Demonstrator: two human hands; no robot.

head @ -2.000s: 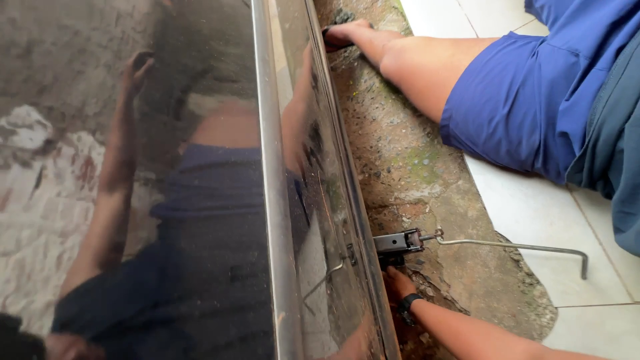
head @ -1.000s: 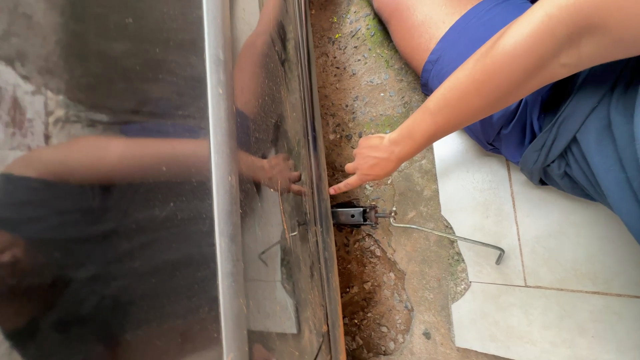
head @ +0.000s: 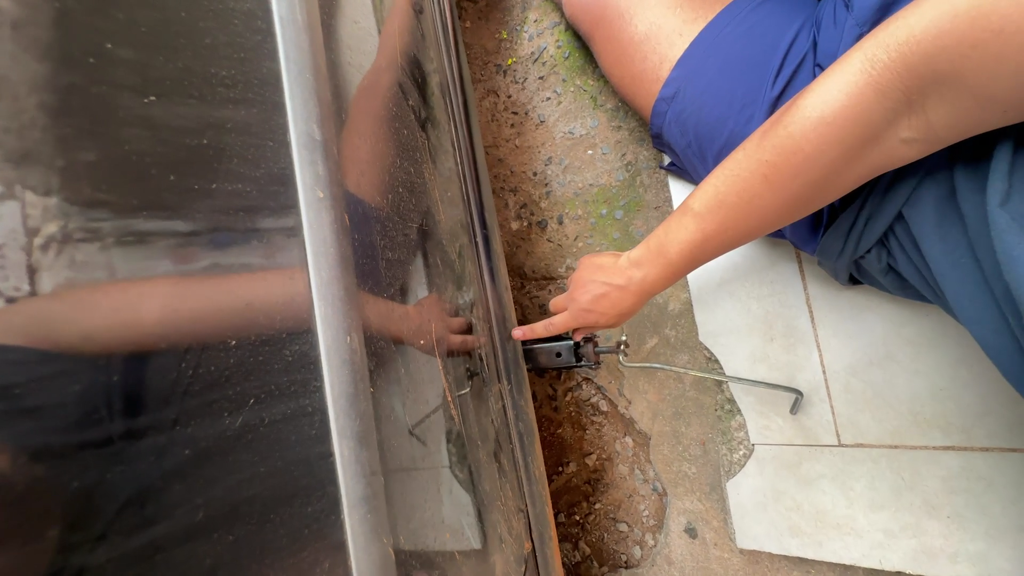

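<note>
My right hand comes in from the upper right and holds nothing. Its index finger is extended, with the tip at the lower edge of the car's sill; the other fingers are curled. Just below the finger, the end of a dark metal car jack sticks out from under the sill; the rest is hidden. A bent metal crank rod is hooked to the jack's end and reaches right over the tiles. My left hand is out of view.
Glossy dark car bodywork with a metallic trim strip fills the left and mirrors my arm. Beside the sill lie a soil hollow, rough concrete and pale floor tiles. My bent leg in blue shorts is at the upper right.
My left hand, wearing a dark wristband beside the jack two seconds ago, has gone out of view. My right hand has come in above the jack, pointing at the sill.
</note>
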